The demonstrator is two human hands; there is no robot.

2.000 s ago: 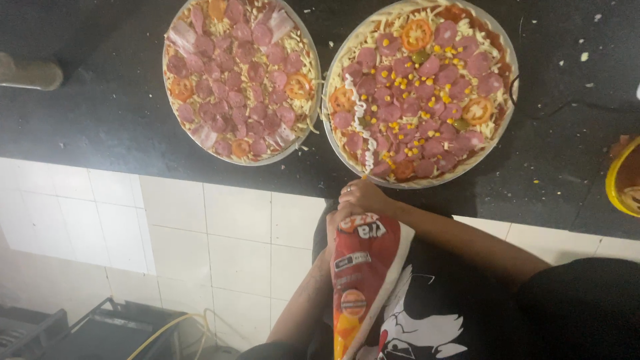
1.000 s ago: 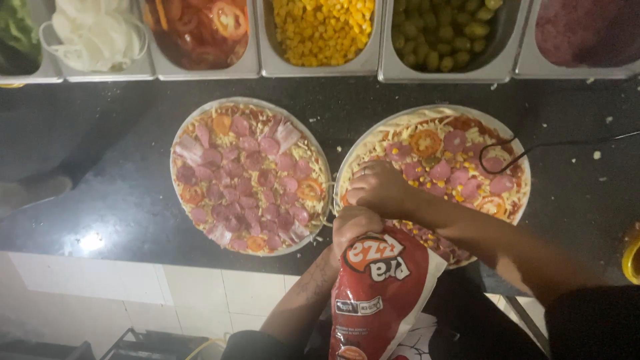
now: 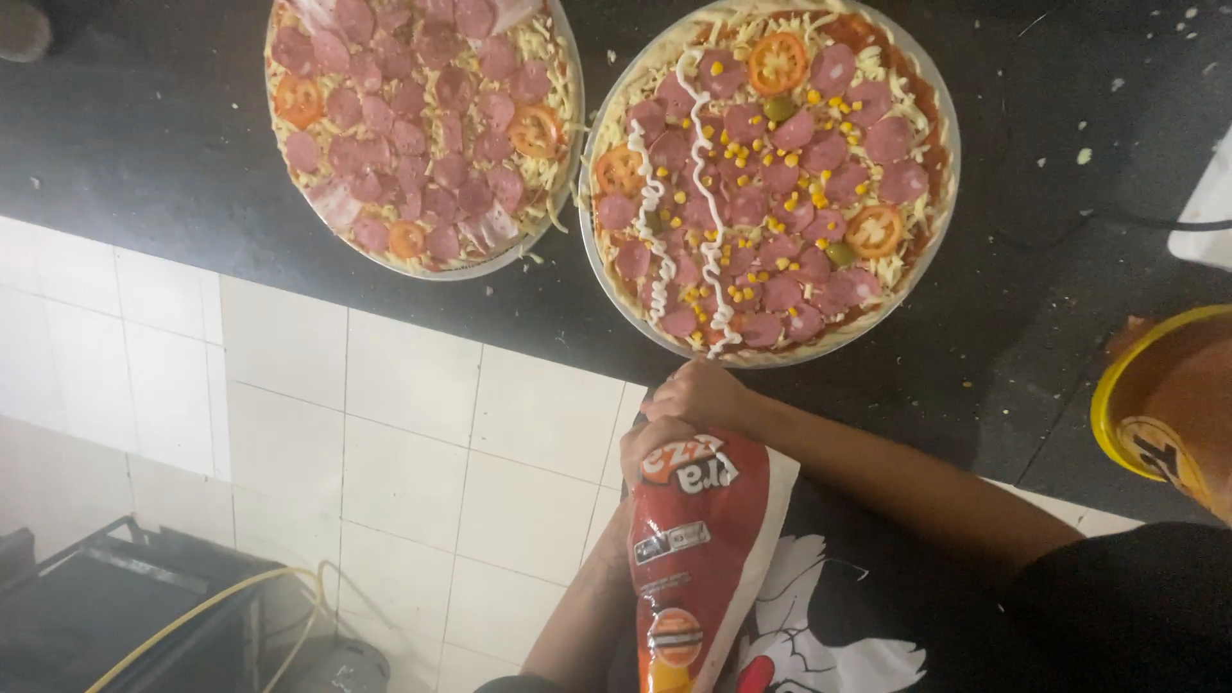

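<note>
Both my hands grip a red plastic piping bag (image 3: 698,539) near its narrow end, at the counter's front edge. My right hand (image 3: 703,395) is uppermost, close to the near rim of the right pizza (image 3: 780,183). My left hand (image 3: 654,448) is closed round the bag just below it. Two wavy white lines of a creamy filling (image 3: 707,183) run down that pizza's left half, over sliced sausage, corn, tomato and olives. The left pizza (image 3: 404,125), with sausage, tomato, bacon-like slices and shredded cheese, bears no white line. The bag's tip is hidden by my fingers.
The dark stone counter (image 3: 144,144) carries scattered cheese shreds. A yellow-rimmed tub (image 3: 1116,385) stands at right, near a black cable (image 3: 1136,219) and a white object (image 3: 1208,212). Below the counter are white tiles (image 3: 414,385) and a yellow hose (image 3: 202,621).
My hands and the bag have moved from over the right pizza back to its near edge. A second white line now lies right of the first. The view has shifted; the topping trays are out of sight.
</note>
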